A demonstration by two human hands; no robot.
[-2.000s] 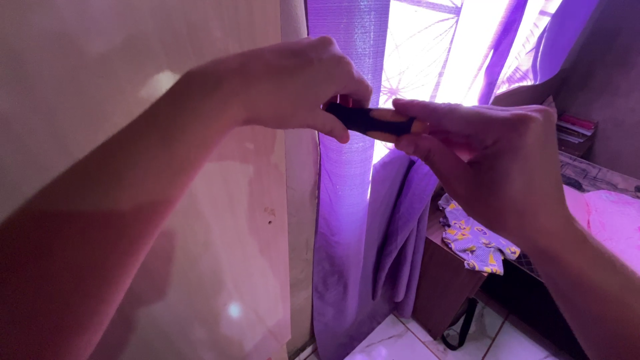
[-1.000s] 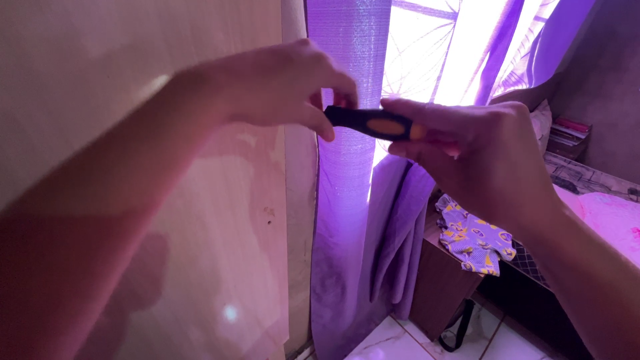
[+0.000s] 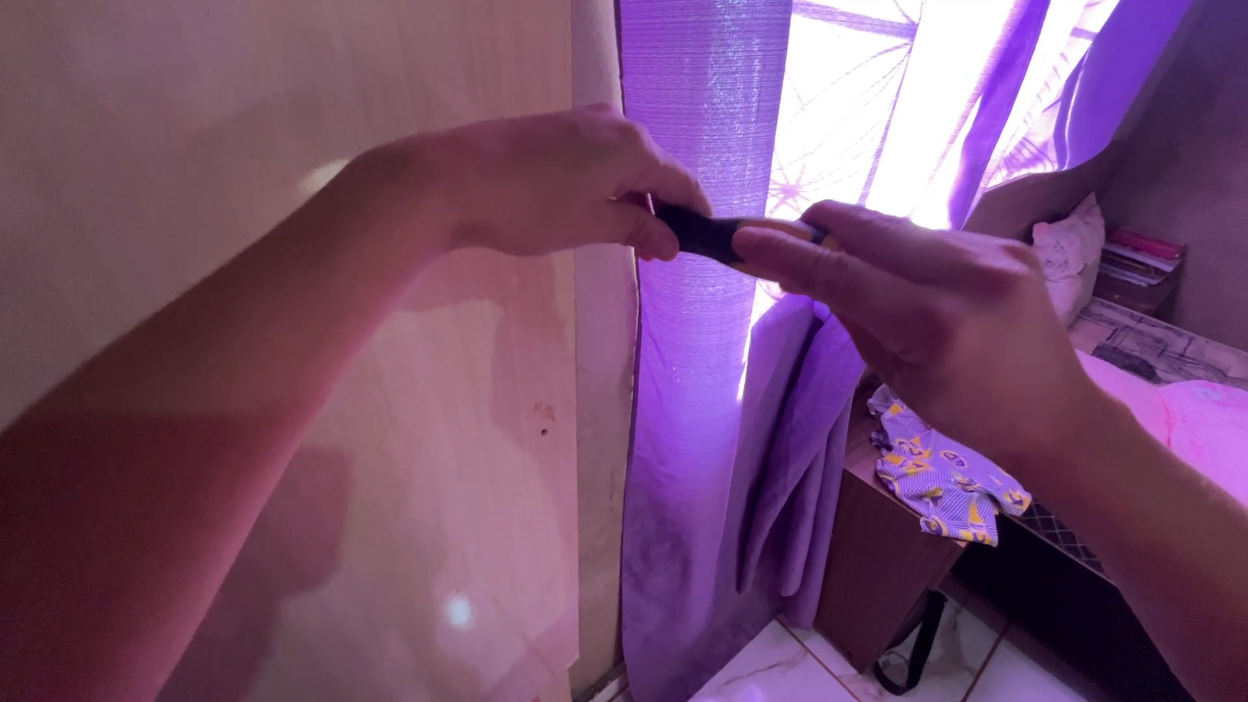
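A dark handle with orange patches (image 3: 717, 237), its exact kind unclear, is held level between my two hands in front of the purple curtain (image 3: 682, 409). The thumb and fingers of my left hand (image 3: 575, 185) pinch its left end. From the right, my right hand (image 3: 926, 302) grips the other end, its fingers covering much of the orange part. The rest of the object is hidden by my hands.
A pale wooden panel (image 3: 468, 390) with a small hole fills the left. Behind the curtain is a bright window (image 3: 848, 107). At right stand a bed with pink bedding (image 3: 1189, 419), a patterned cloth (image 3: 946, 478) on its dark wooden frame, and stacked books (image 3: 1141, 258).
The fingers of my right hand have shifted on the handle and now cover more of its orange part. My left hand stays at the left end.
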